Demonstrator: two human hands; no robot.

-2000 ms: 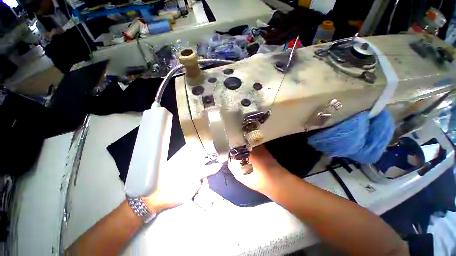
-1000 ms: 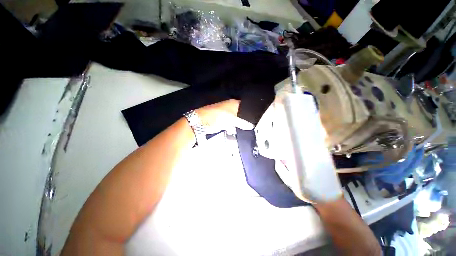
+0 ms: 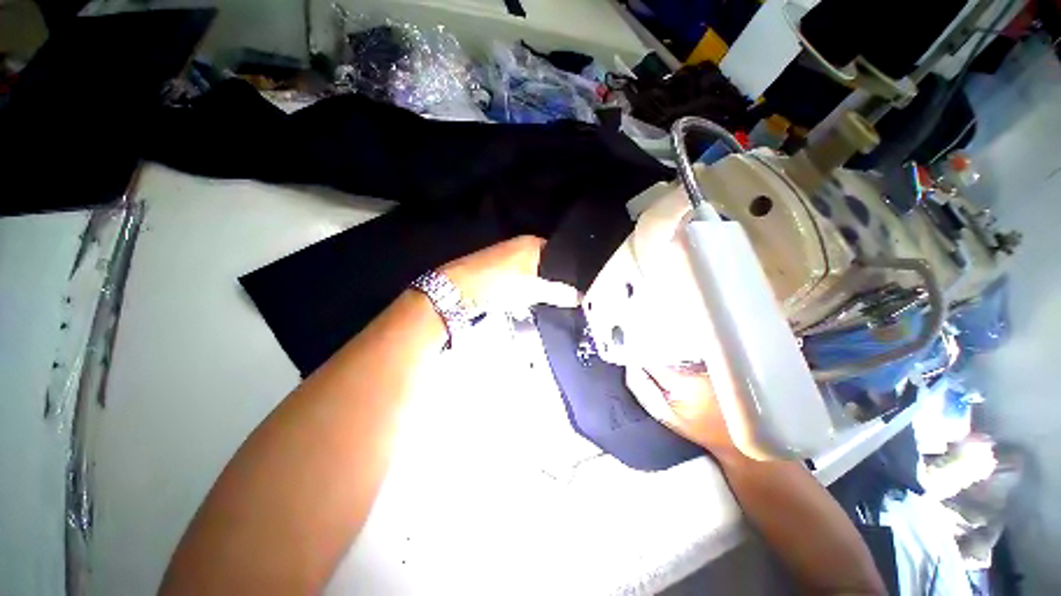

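Observation:
A dark navy garment piece (image 3: 617, 413) with an angled edge lies on the white machine table under the sewing head. My left hand (image 3: 506, 277), with a metal watch at the wrist, rests on the dark cloth left of the needle area; its fingers are overexposed. My right hand (image 3: 686, 408) lies on the right part of the garment piece, partly hidden by the machine head and lamp. The presser foot area (image 3: 588, 347) is small and blurred between the hands. I cannot tell whether either hand grips the cloth.
The white lamp (image 3: 762, 338) hangs on a bendy neck in front of the cream machine head (image 3: 663, 279). Large black cloth (image 3: 349, 250) spreads behind and left of my left hand. Clear plastic bags (image 3: 407, 64) lie at the back. Taped seams (image 3: 99, 338) run along the table at left.
The view has swung round to the machine's left end since the oldest frame. Since one second ago it has shifted slightly, and more of my right hand shows beside the lamp.

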